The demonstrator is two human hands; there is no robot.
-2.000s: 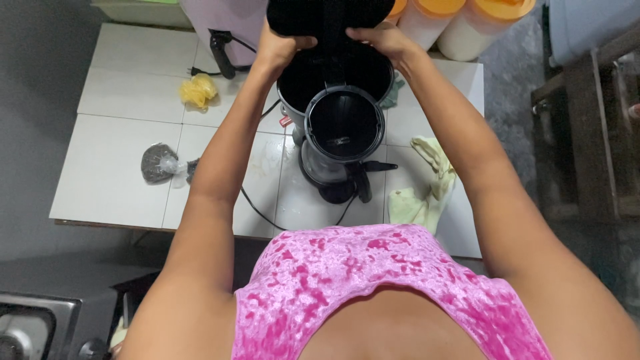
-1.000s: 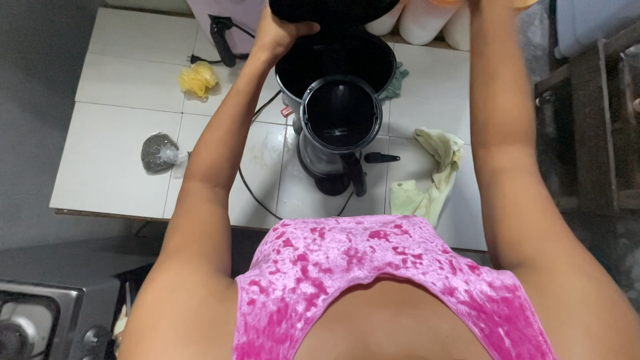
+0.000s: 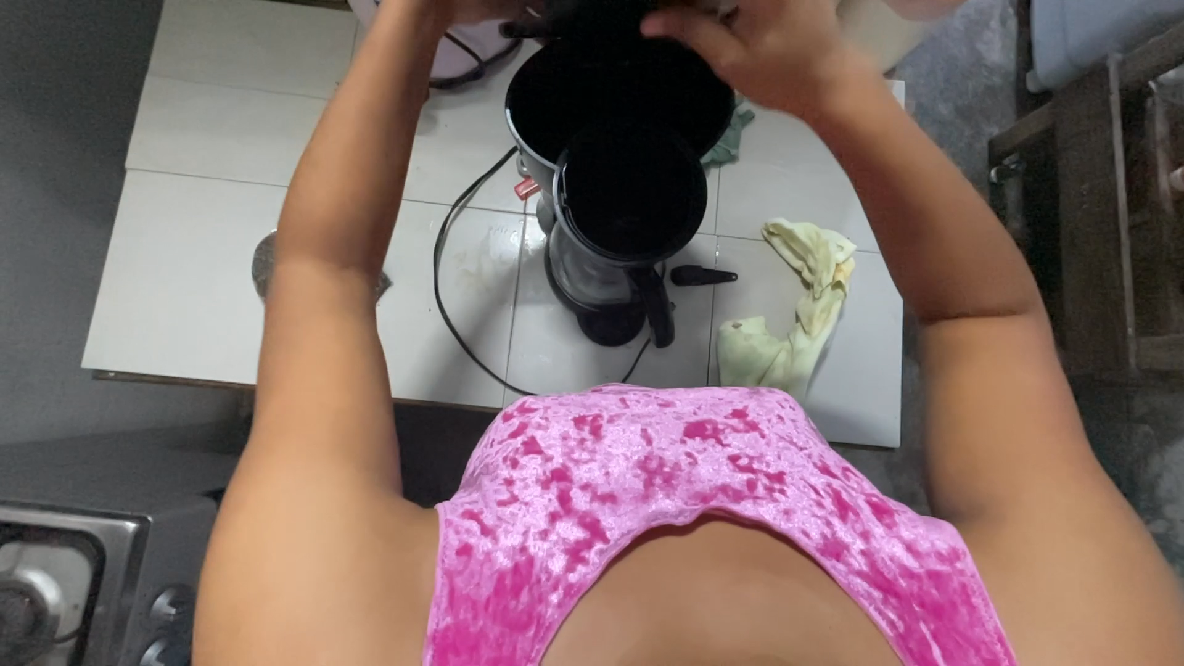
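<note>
A black coffee maker stands on the white tiled table, its round black top (image 3: 620, 88) toward the back. In front sits its glass carafe (image 3: 597, 273) with a black rim and handle. At the top edge of the view my right hand (image 3: 768, 46) is at the dark lid at the machine's back, thumb pointing left; whether it grips the lid is unclear. My left hand (image 3: 472, 9) is mostly cut off by the frame, close to the lid's left side. A small black scoop (image 3: 701, 276) lies right of the carafe handle.
Right of the machine lies a pale green cloth (image 3: 800, 314); a dark green cloth (image 3: 731, 139) shows behind it. A black cord (image 3: 439, 268) loops at left. A bag with dark contents (image 3: 265, 264) is partly behind my left arm. A gas stove (image 3: 55, 573) stands lower left.
My right hand has come back from the containers at the right to the coffee maker's lid. My left arm now covers where the yellow bundle showed. The view is shifted.
</note>
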